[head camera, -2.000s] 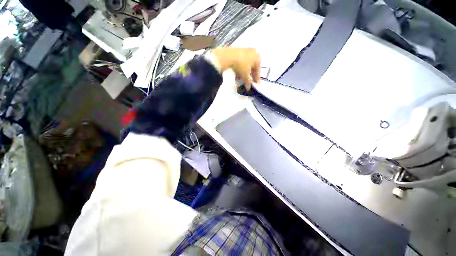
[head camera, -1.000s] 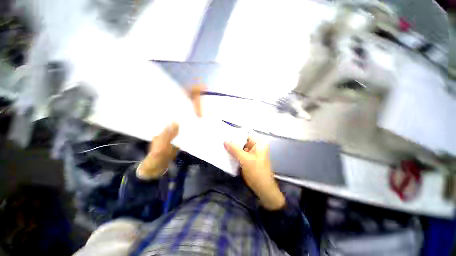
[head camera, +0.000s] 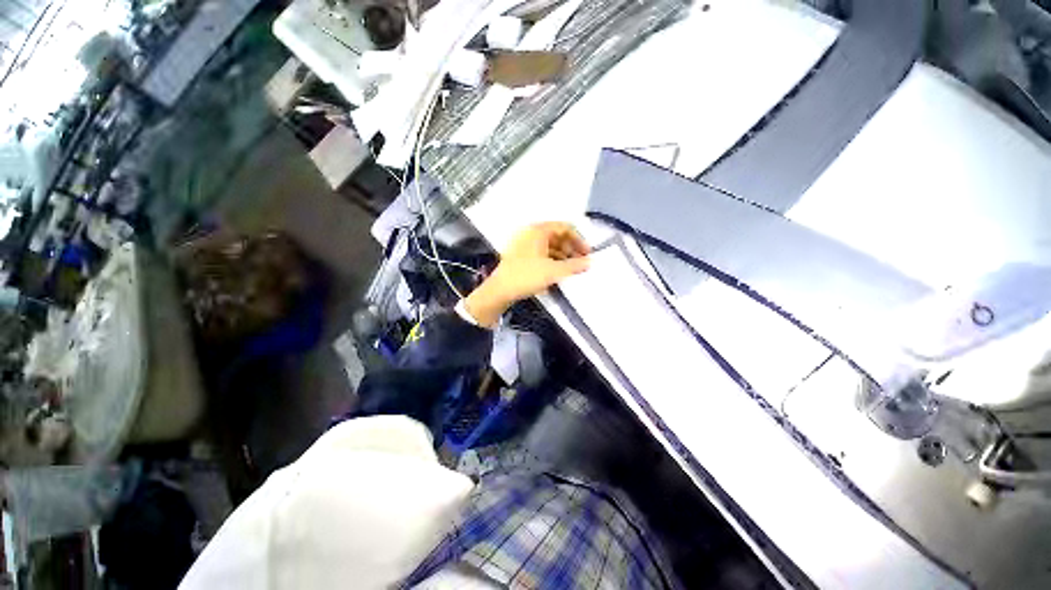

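Note:
A long curved panel, white face up with thin dark edges, lies along the table's front edge. My left hand is at its far left end, fingers curled, thumb and fingers closed on the panel's end. A grey panel lies beyond it and runs right to the presser foot under the sewing machine head. Another grey panel lies behind and partly under that one. My right hand is not in view.
A small black ring is by the machine head. A bundle with white offcut strips and a brown piece is at the table's far left. Cables hang at the table edge, above a blue crate.
The front panel now shows its white face instead of grey. Both hands were at the front edge one second ago; the right has left view. The view has swung left.

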